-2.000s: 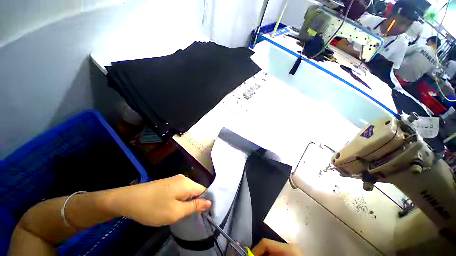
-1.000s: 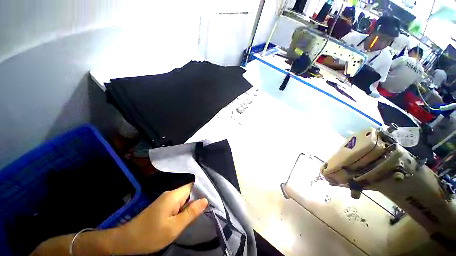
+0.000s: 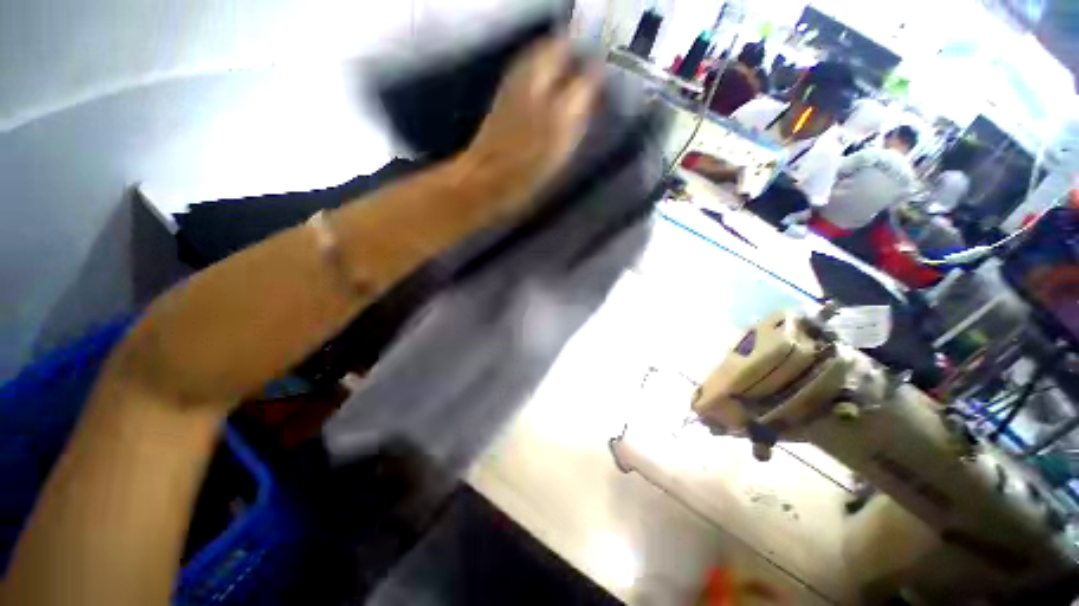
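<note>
My left hand [image 3: 538, 118] is raised at the upper middle and grips a black garment panel with a grey reverse [image 3: 497, 343]. The panel hangs down from the hand, blurred by motion, over the table's left part and edge. A blurred red and orange shape [image 3: 724, 585], possibly scissor handles, shows at the bottom edge. My right hand cannot be made out. The cream sewing machine [image 3: 816, 408] stands at the right with nothing seen under its head.
Stacked black panels [image 3: 278, 213] lie at the table's far left, partly hidden by my arm. A blue crate [image 3: 243, 521] is at lower left. The white table [image 3: 556, 474] has a blue-edged trough behind it. Several people sit at the upper right.
My left hand has risen from the lower middle to the upper middle, lifting the panel with it. The view has shifted, so the machine appears further left.
</note>
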